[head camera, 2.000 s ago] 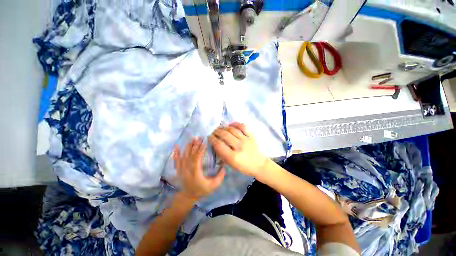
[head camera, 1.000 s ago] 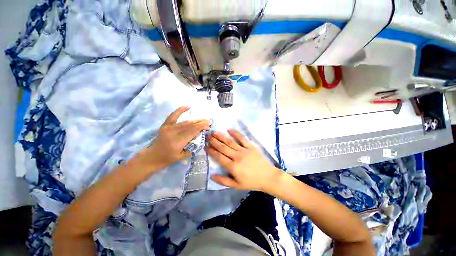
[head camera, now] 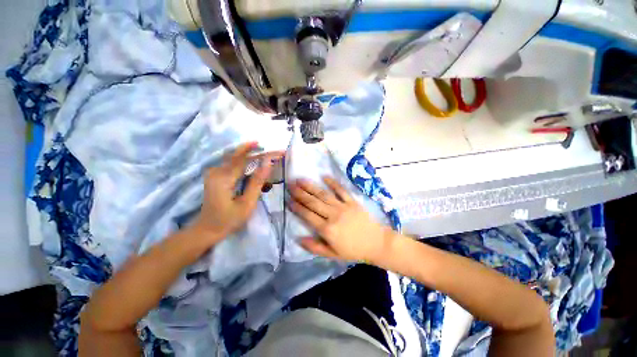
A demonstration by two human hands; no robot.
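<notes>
The pale blue garment piece [head camera: 154, 132] with dark floral edges lies under the presser foot and needle [head camera: 291, 120] of the white sewing machine [head camera: 419, 24]. A seam [head camera: 285, 216] runs from the foot toward the wearer. My left hand [head camera: 234, 192] is left of the seam, its thumb and fingers pinching a fold of the cloth. My right hand [head camera: 339, 219] lies flat on the cloth just right of the seam, fingers spread a little, holding nothing. The needle tip is washed out by bright light.
Scissors with yellow and red handles [head camera: 436, 97] lie on the machine bed. A small red-handled tool [head camera: 552, 130] is at the right. A ruler strip [head camera: 489, 199] runs along the front edge. Crumpled floral cloth [head camera: 545, 244] fills a blue bin at lower right.
My left hand has moved slightly down and left and now pinches cloth. My right hand is nearly unchanged. The cloth's right edge has bunched inward, showing floral print, and the seam now lies straight.
</notes>
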